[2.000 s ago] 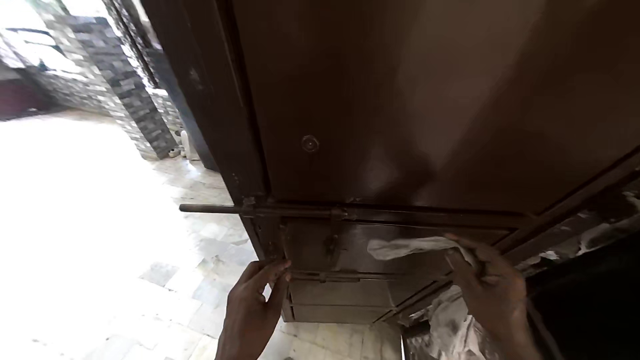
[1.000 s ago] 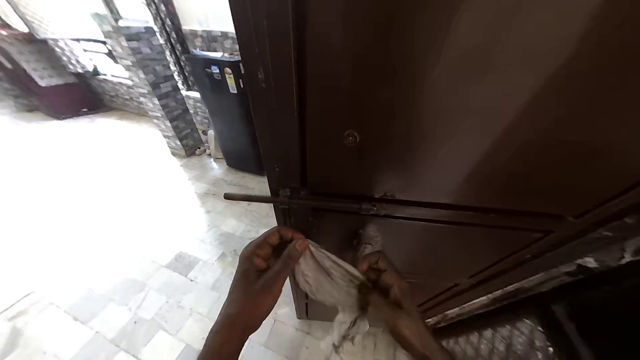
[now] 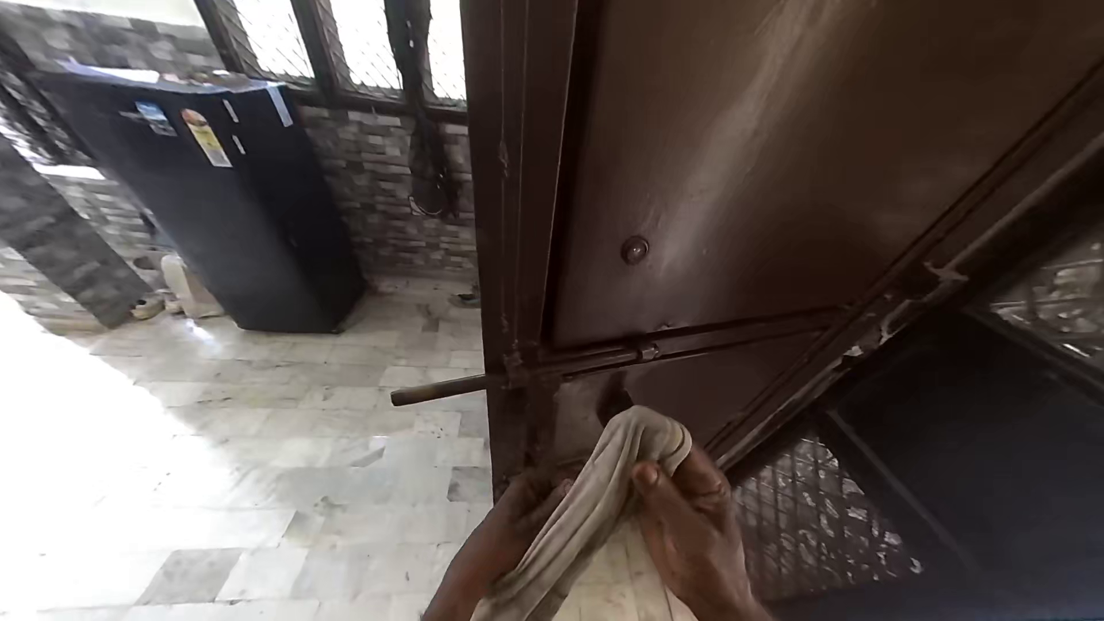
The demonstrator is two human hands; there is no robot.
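A pale cloth is bunched lengthwise between my hands, in front of a dark brown door. My right hand grips its upper end, with the thumb pressed on it and a fold over the fingers. At the lower part of the door's edge is my left hand, partly behind the cloth; whether its fingers hold the cloth or touch the door is hidden. Just above my hands a metal slide bolt sticks out past the door's edge. A small round fitting sits on the door panel.
A dark refrigerator stands against the stone-clad wall at the left back, with a plastic container beside it. Pale tiled floor spreads to the left. A dark frame with patterned mesh is at the lower right.
The view has swung left and shows more of the refrigerator. The cloth, hanging below both hands a second ago, now rises over my right hand's fingers. My left hand has come to the door's edge.
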